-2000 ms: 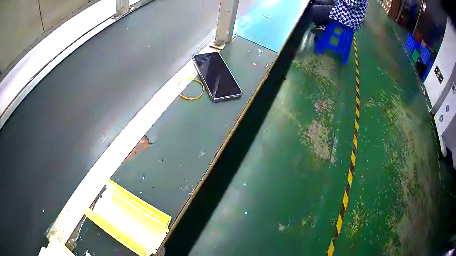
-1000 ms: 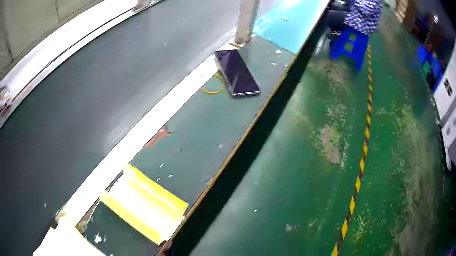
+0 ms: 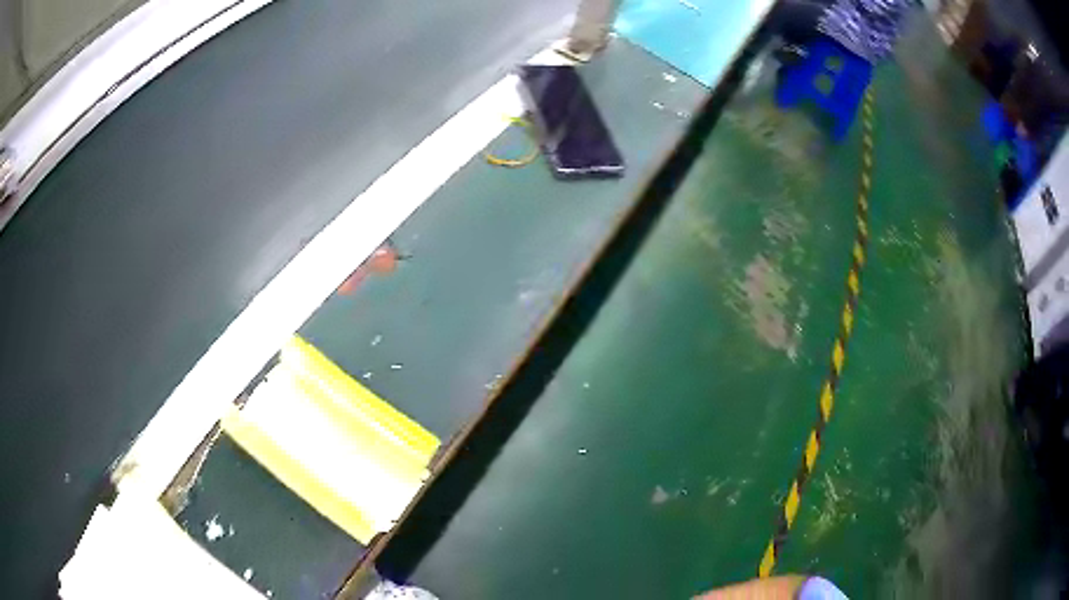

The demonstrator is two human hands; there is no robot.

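Observation:
The folded pieces stack (image 3: 334, 440) lies on the green bench, bright yellow with raised folded long edges and a glare-white middle. The unfolded sheet stack (image 3: 152, 557) is at the lower left, white from glare, cut off by the picture's bottom edge. My right hand (image 3: 768, 588) seems to be the small skin-toned sliver at the bottom edge, with a light-blue tip. It is mostly cut off, so whether it holds anything is hidden. It is apart from both stacks. My left hand is not in view.
A black smartphone (image 3: 572, 121) and a thin yellow ring (image 3: 512, 142) lie farther up the bench, before a light-blue sheet (image 3: 692, 35). The dark conveyor (image 3: 235, 176) runs at left. A blue stool (image 3: 828, 84) with a partly visible person stands beyond, near yellow-black floor tape (image 3: 838, 363).
The view has shifted, so the bench things sit higher than a second ago. The skin-toned sliver and a bit of pale patterned cloth have come in at the bottom edge. The stacks look unchanged.

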